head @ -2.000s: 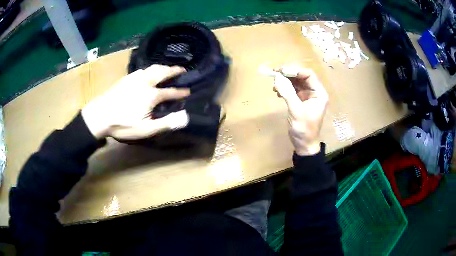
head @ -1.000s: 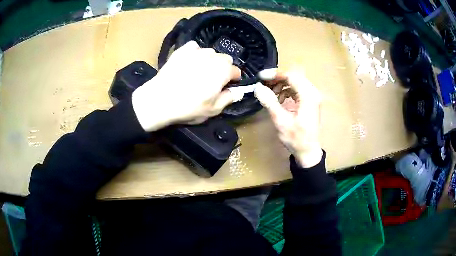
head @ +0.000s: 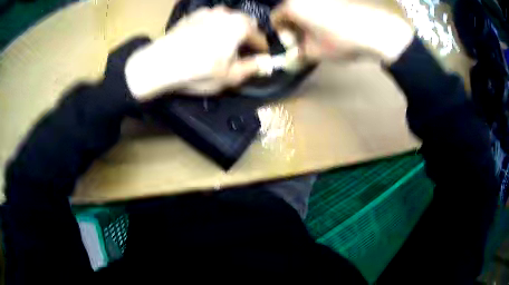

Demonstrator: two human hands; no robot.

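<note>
The black fan head (head: pixel 273 89) lies at the top middle of the bench, blurred and mostly covered by my hands. Its black base (head: pixel 215 125) shows below my left hand, with a round knob on it. My left hand (head: pixel 195 53) lies over the fan, its thumb and fingers closed at a small white strip (head: pixel 272 64) at the rim. My right hand (head: pixel 335 28) is at the fan's right side, its fingertips close to the strip. The blur hides whether the right fingers also grip something.
Loose white strips (head: pixel 432 22) lie at the upper right of the tan bench (head: pixel 346 122). Dark fan units (head: pixel 488 83) stand at the far right edge. Green mesh crates (head: pixel 368 206) are below the bench's front edge.
My right hand has moved up and over the fan's right side, its forearm now slanting in from the right. The view has shifted, so the fan sits higher and is partly cut off.
</note>
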